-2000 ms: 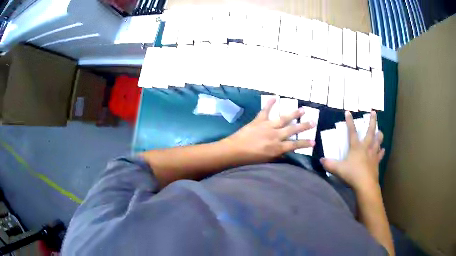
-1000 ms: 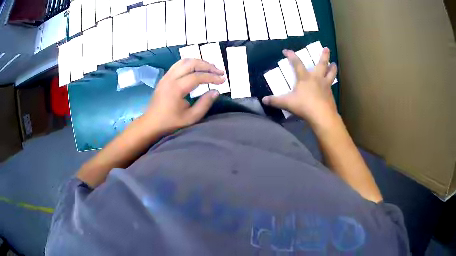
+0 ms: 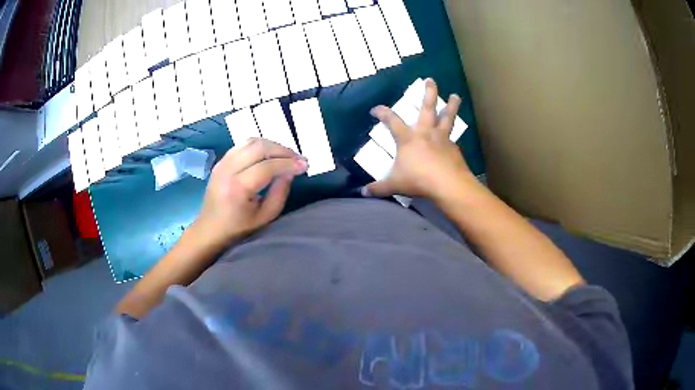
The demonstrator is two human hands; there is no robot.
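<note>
My right hand [image 3: 427, 152] lies with spread fingers on a slanted group of small white retail boxes [image 3: 373, 158] at the right of the green bench [image 3: 122, 247]. My left hand [image 3: 248, 187] has curled fingers at the lower ends of two white boxes [image 3: 270, 122]; whether it grips them I cannot tell. One more white box [image 3: 312, 135] lies just right of it, slightly apart. Two long tight rows of white boxes [image 3: 267, 72] lie beyond my hands.
A large brown carton [image 3: 564, 107] stands right of the bench. Crumpled translucent film [image 3: 183, 166] lies on the bench at left. Metal rollers [image 3: 62, 46] and a dark red curtain [image 3: 21, 57] show top left. Brown cartons [image 3: 49, 236] and a red item [image 3: 85, 213] stand lower left.
The view has shifted right, showing more of the large carton. The right-hand group of boxes is more slanted under my right hand. My left hand has moved off the box tops and its fingers have curled.
</note>
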